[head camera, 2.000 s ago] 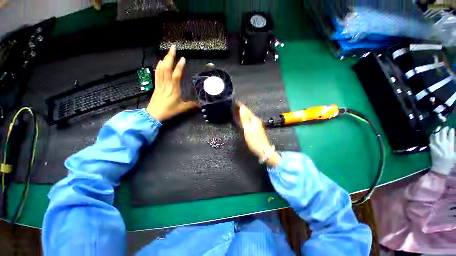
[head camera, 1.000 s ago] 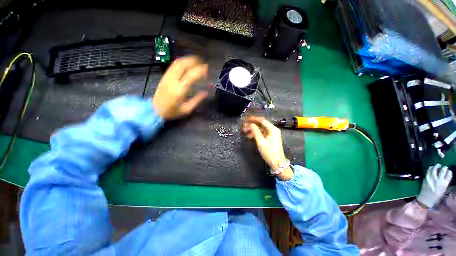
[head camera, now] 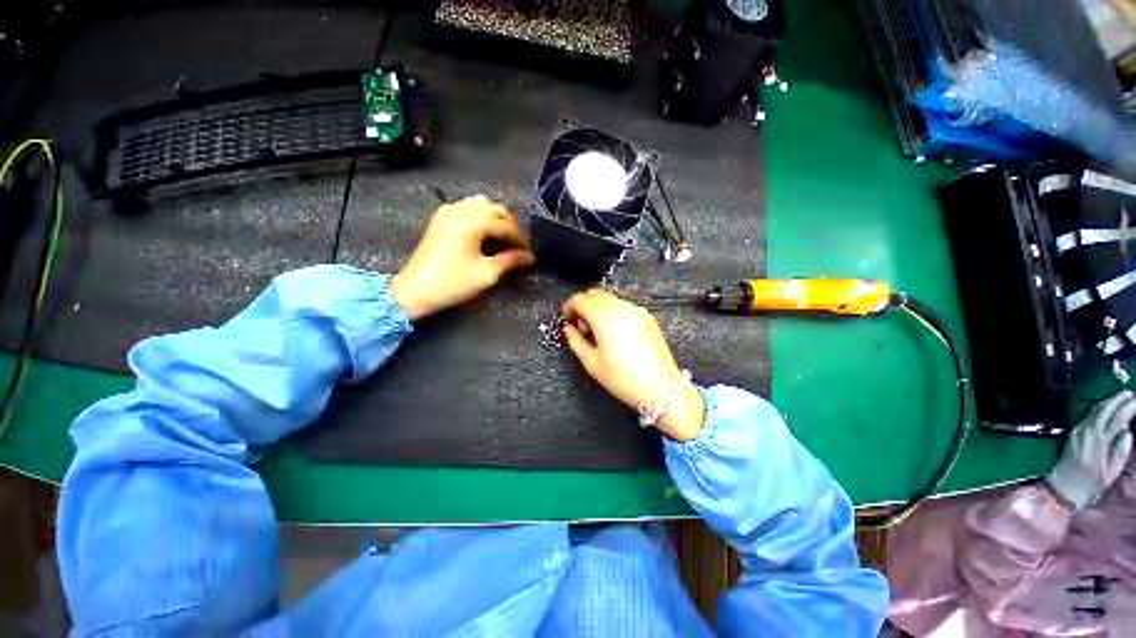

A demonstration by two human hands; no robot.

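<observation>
A black cooling fan (head camera: 586,206) with a round white hub label stands on the black mat (head camera: 424,418), its thin leads and small pale plug at its right side. My left hand (head camera: 463,256) is at the fan's lower left corner, fingertips curled close together; whether they hold something cannot be told. My right hand (head camera: 613,349) is just below the fan, its fingertips at the small loose pile of fasteners (head camera: 549,332), partly covering it. Whether a fastener is between its fingers is too small to tell.
An orange electric screwdriver (head camera: 816,295) lies at right with its black cable. A black grille (head camera: 237,135) with a green circuit board (head camera: 383,106) lies left. A fastener tray (head camera: 538,28) and second fan (head camera: 720,62) are behind. Black housings (head camera: 1012,299) lie right, near a gloved hand (head camera: 1096,451).
My right hand has moved left and down onto the fastener pile. My left hand has come in to the fan's lower left corner, its fingers drawn together. The fan has turned since the earliest frame.
</observation>
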